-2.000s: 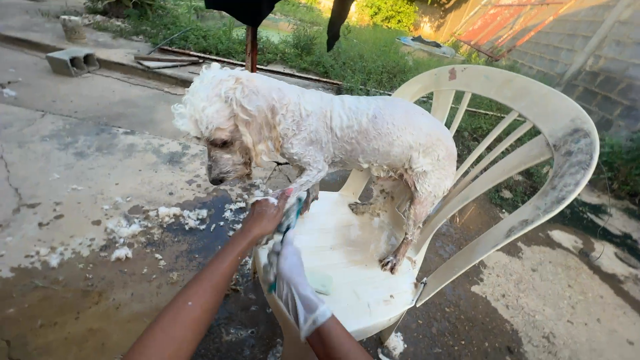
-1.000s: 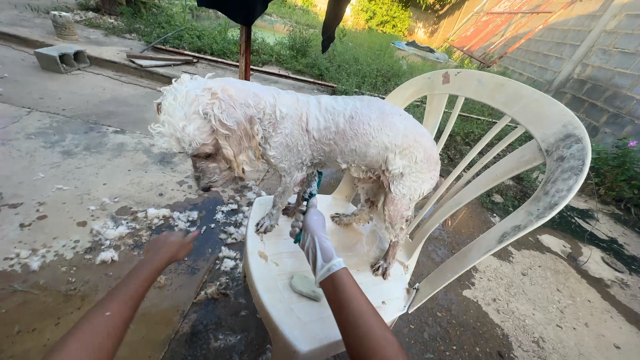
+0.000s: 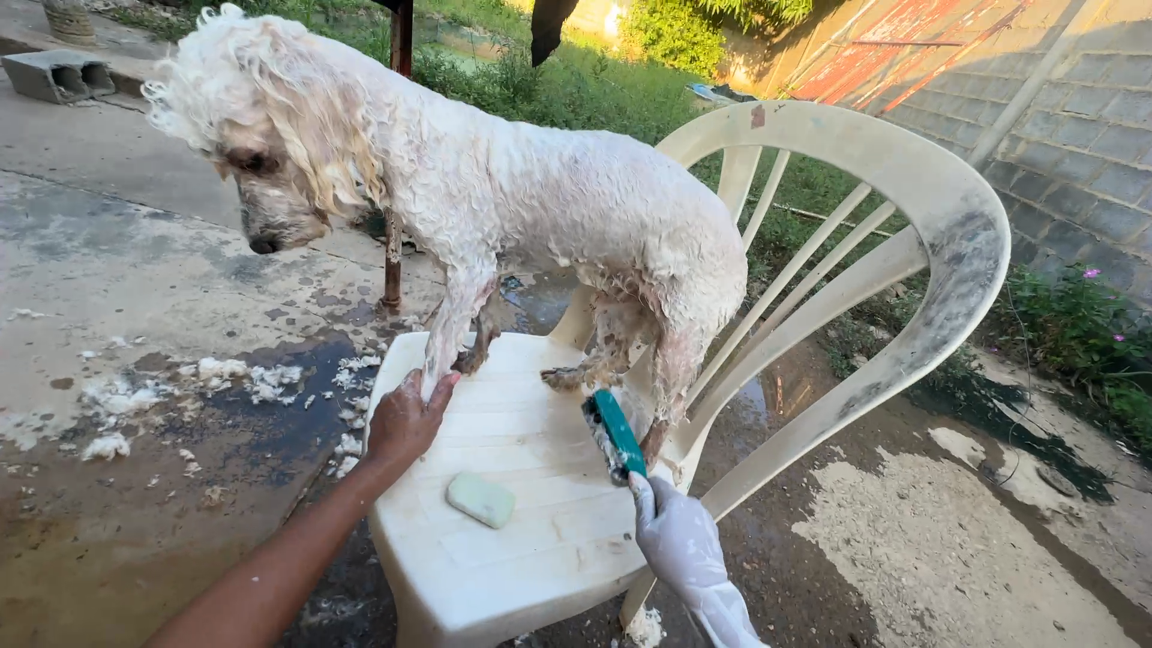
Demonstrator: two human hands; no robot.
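A wet, lathered white dog (image 3: pixel 558 193) stands on the seat of a white plastic armchair (image 3: pixel 504 576), its head lowered to the left. My bare left hand (image 3: pixel 405 427) is closed around the dog's lower front leg. In my right hand (image 3: pixel 679 531), which wears a white glove, is a green-handled brush (image 3: pixel 619 432) with lather on its bristles; it is beside the dog's hind leg. A pale green bar of soap (image 3: pixel 481 499) lies on the seat between my hands.
Clumps of white fur (image 3: pixel 117 396) lie on the wet concrete at left. A rusty metal post (image 3: pixel 393 261) stands behind the chair. A concrete block (image 3: pixel 58 76) is at upper left, and a block wall (image 3: pixel 1080 144) rises at right.
My left hand, held apart from the dog one second ago, now grips its front leg. My right hand has moved the brush from by the front legs to the hind leg. The view is closer.
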